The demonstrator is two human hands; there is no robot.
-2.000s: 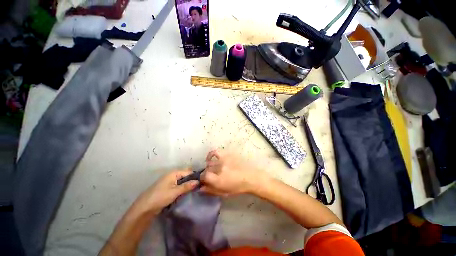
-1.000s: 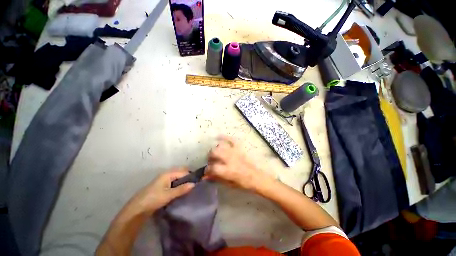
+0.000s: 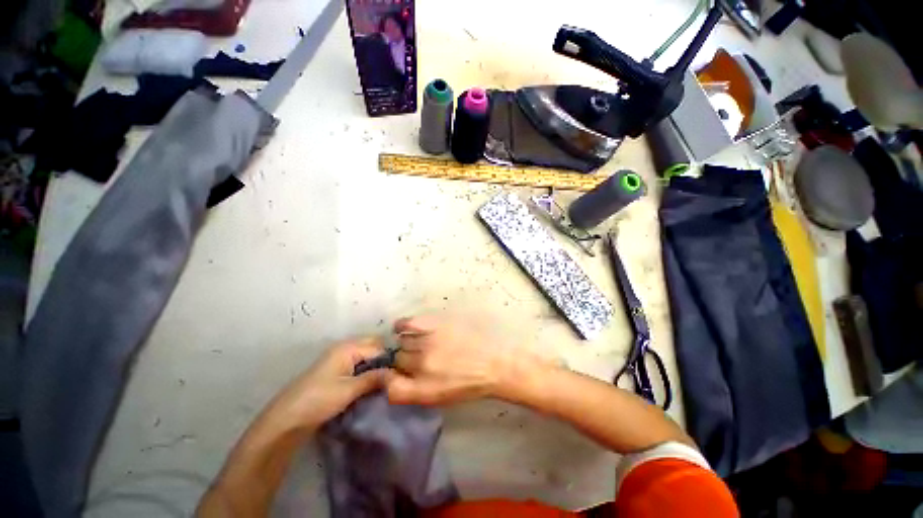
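Note:
The grey garment piece (image 3: 383, 450) hangs toward me at the near edge of the table. Its darker folded edge (image 3: 375, 361) shows between my hands. My left hand (image 3: 339, 382) is shut on this edge from the left, thumb on the near side. My right hand (image 3: 435, 361) is against the edge from the right, its fingers curled and close to my left fingertips. The fingertips of my right hand are partly hidden, and no needle or thread can be made out.
A speckled block (image 3: 547, 265) and shears (image 3: 639, 329) lie right of centre. Behind are a wooden ruler (image 3: 486, 172), thread cones (image 3: 471, 126), an iron (image 3: 572, 126) and a phone (image 3: 385, 56). A long grey piece (image 3: 132, 253) lies left, a dark garment piece (image 3: 739, 314) right.
My right hand has come down and left, closer to my left hand, and covers more of the folded edge. The phone picture has changed.

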